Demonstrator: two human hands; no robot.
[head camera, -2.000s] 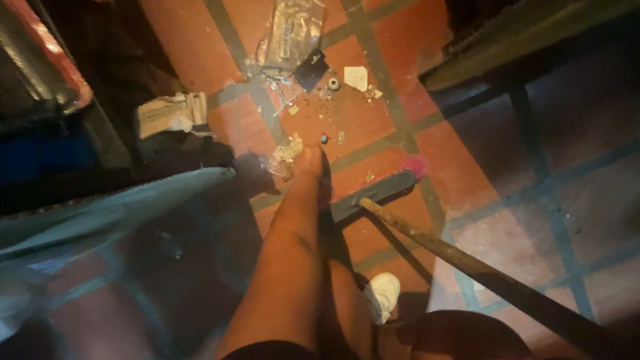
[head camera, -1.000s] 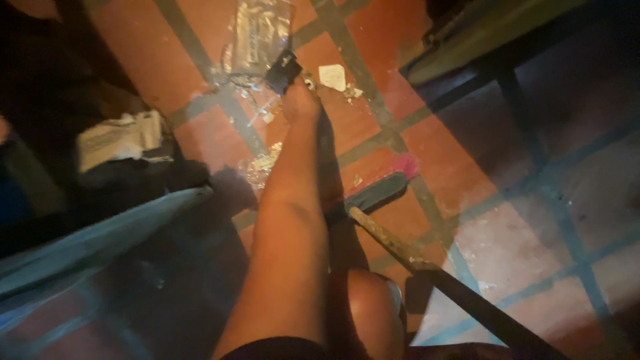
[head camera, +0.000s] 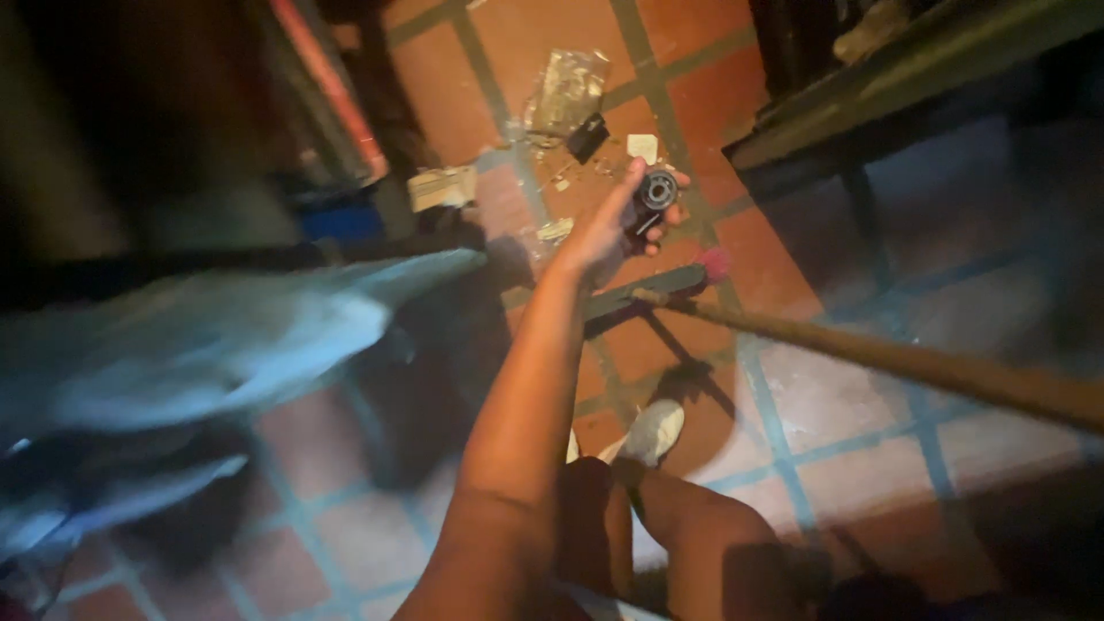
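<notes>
My left hand (head camera: 617, 220), palm up, has its thumb and fingers around a small black object (head camera: 657, 190) with a round, ringed end. Its exact kind cannot be told. Just below the hand, a broom head (head camera: 647, 289) with pink bristles at one end rests on the tiles, its wooden handle (head camera: 828, 345) running out at the right edge. My right hand is out of view. Beyond my left hand lie a clear plastic bag (head camera: 569, 90), a flat black piece (head camera: 588, 138) touching or near it, a whitish square piece (head camera: 642, 147) and small crumbs of debris.
A crumpled paper or cardboard piece (head camera: 442, 188) lies left of the debris. Pale sheeting (head camera: 259, 345) juts in from the left, near a blue item (head camera: 341, 220). A dark furniture edge (head camera: 862, 103) is at upper right. My shoe (head camera: 655, 431) stands below the broom head.
My left hand went forward to the debris near the flat black piece, then came back, and now holds the black object with the ringed end. The view has shifted.
</notes>
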